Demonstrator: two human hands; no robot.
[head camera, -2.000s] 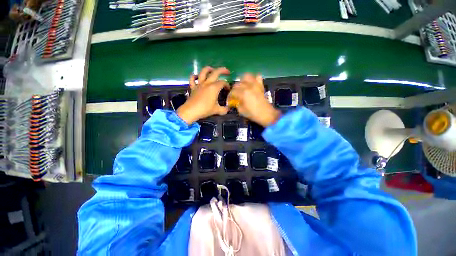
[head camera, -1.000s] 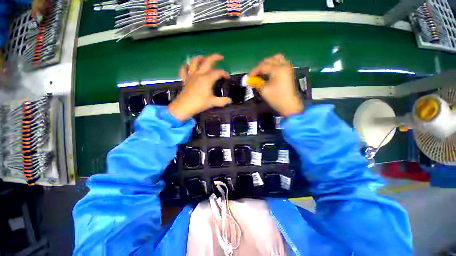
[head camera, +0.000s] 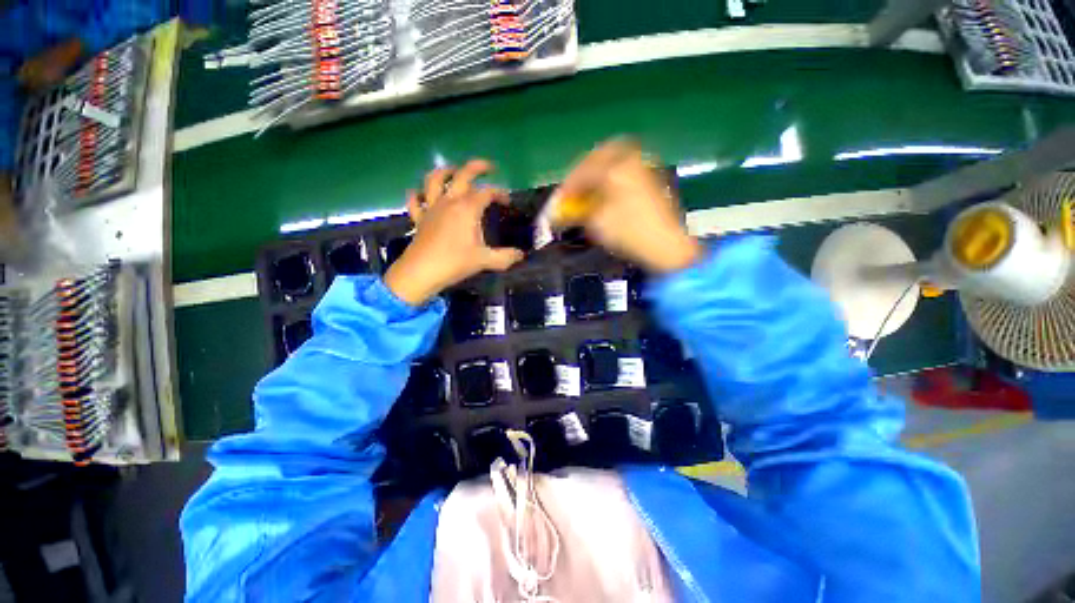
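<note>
A black foam tray (head camera: 507, 342) lies in front of me with rows of glossy black square display modules (head camera: 539, 373), several with white label tabs (head camera: 567, 380) at their right. My left hand (head camera: 446, 236) is at the tray's top row, thumb and fingers apart around a dark module. My right hand (head camera: 625, 210) is just right of it, blurred, with its fingers closed on a small yellow-orange tool (head camera: 574, 210). The tool is beside a white tab (head camera: 543, 226). Fingers and blur hide the tool's shape and any contact.
A pale tray of cable assemblies (head camera: 436, 88) lies beyond the green surface (head camera: 495, 139). More cable trays stand at left (head camera: 142, 353) and far right (head camera: 1016, 85). A white disc (head camera: 864, 280) and a fan (head camera: 1023, 266) are at right. A person's hand (head camera: 50, 65) shows at far left.
The view has shifted, so the tray and bench sit further left. My right hand moved away from my left, then came part of the way back, still with the yellow-orange tool. My left hand stays at the top row.
</note>
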